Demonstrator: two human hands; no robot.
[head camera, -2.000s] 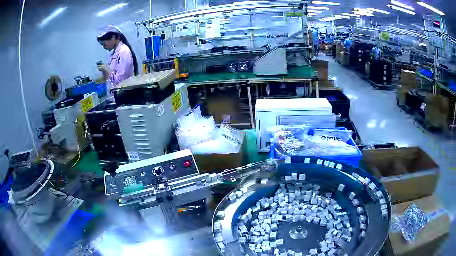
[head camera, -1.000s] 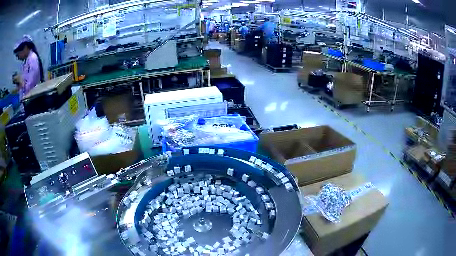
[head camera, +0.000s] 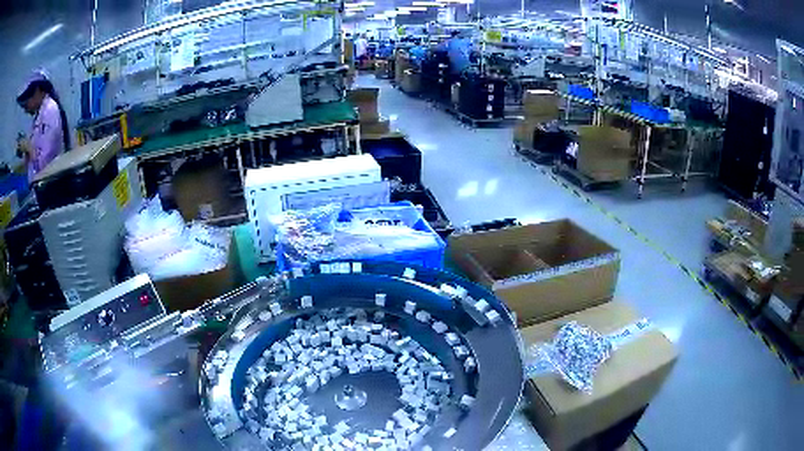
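Neither of my hands is in the picture. The large round metal feeder bowl (head camera: 504, 370) lies nearest in front of me, cut off by the bottom edge. Many small white block parts (head camera: 304, 370) lie loose around its centre bolt (head camera: 350, 398), and some sit along the spiral track. A clear crinkly plastic bag of parts (head camera: 577, 354) lies on the closed cardboard carton (head camera: 639, 365) to the right of the bowl.
Behind the bowl stand a blue bin of clear bags (head camera: 432, 248) and a carton of white bags (head camera: 189, 289). An open divided carton (head camera: 564, 295) stands behind the closed one. The control box (head camera: 106, 319) is at left. A person (head camera: 48, 132) stands far left.
The view has turned to the right, so the bowl and control box have shifted left in the picture and the cartons and aisle show more fully. The blocks on the track have shifted.
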